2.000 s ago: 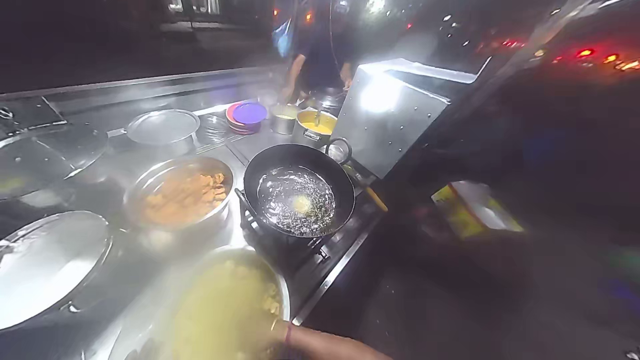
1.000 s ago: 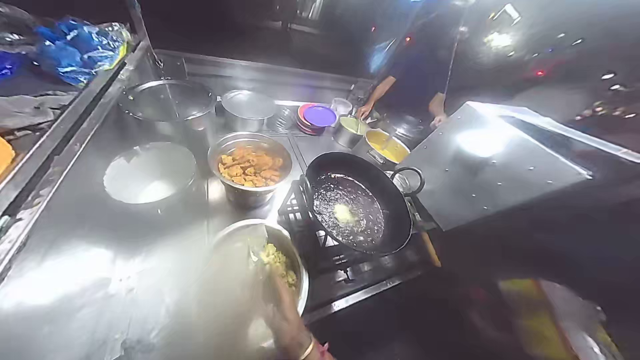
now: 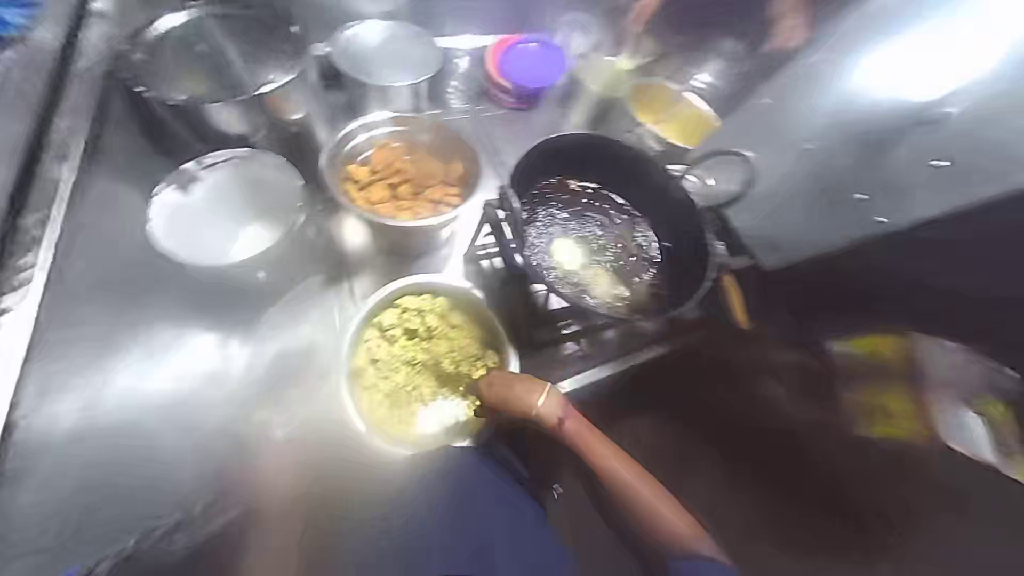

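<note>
My right hand, with a bangle at the wrist, reaches over the right rim of a steel bowl of yellow-green crumbly food mix. Its fingers touch the mix; whether they grip any is not clear. Right of and beyond the bowl, a black kadai rests on a gas stove grate, with bubbling oil and pale pieces in it. A steel bowl of orange-brown fried pieces stands behind the mix bowl. My left hand cannot be made out; a blurred patch lies at the lower left.
A round steel lid lies left, near a large covered pot. Purple and red plates and a pan of yellow food stand at the back. A slanted metal panel borders the right. Another person's hands show at the top.
The view has tilted down closer over the bowls. My right hand is now at the right side of the mix bowl. More pale material shows in the oil than a second ago.
</note>
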